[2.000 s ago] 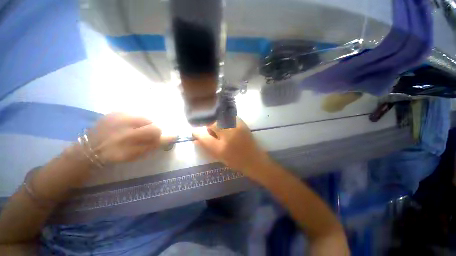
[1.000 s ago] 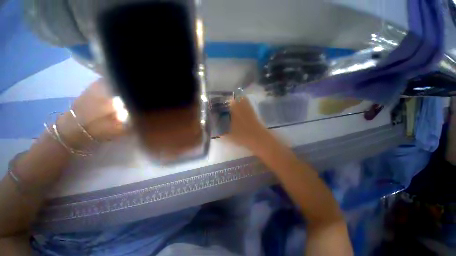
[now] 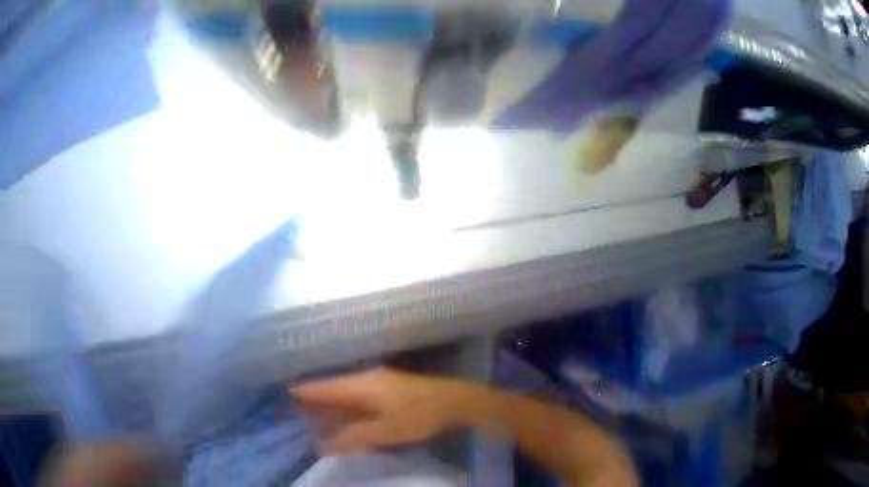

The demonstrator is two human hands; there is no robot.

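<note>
A blurred pale blue fabric strip (image 3: 224, 309) runs from the white machine bed down over the ruler-marked edge towards my left hand. My left hand (image 3: 105, 466) is a blur at the lower left, cut off by the frame; its grip cannot be made out. Another pale blue piece (image 3: 67, 342) hangs over the edge above it. My right hand (image 3: 372, 409) is below the table edge over blue cloth in the lap, fingers pointing left and apart, with nothing visible in it. The presser foot area (image 3: 407, 166) stands under bright glare, away from both hands.
Blue panels (image 3: 76, 95) lie at the upper left. A purple cloth (image 3: 610, 67) drapes over the machine head, with a yellowish item (image 3: 603, 145) below. A dark red-handled tool (image 3: 703, 190) lies at right. Blue cloth and bins (image 3: 667, 333) are below the table; a dark-clothed person is at far right.
Both hands have left the needle area and moved down, the right one below the table edge. The dark shiny piece no longer blocks the middle. The blue strip now crosses the table edge.
</note>
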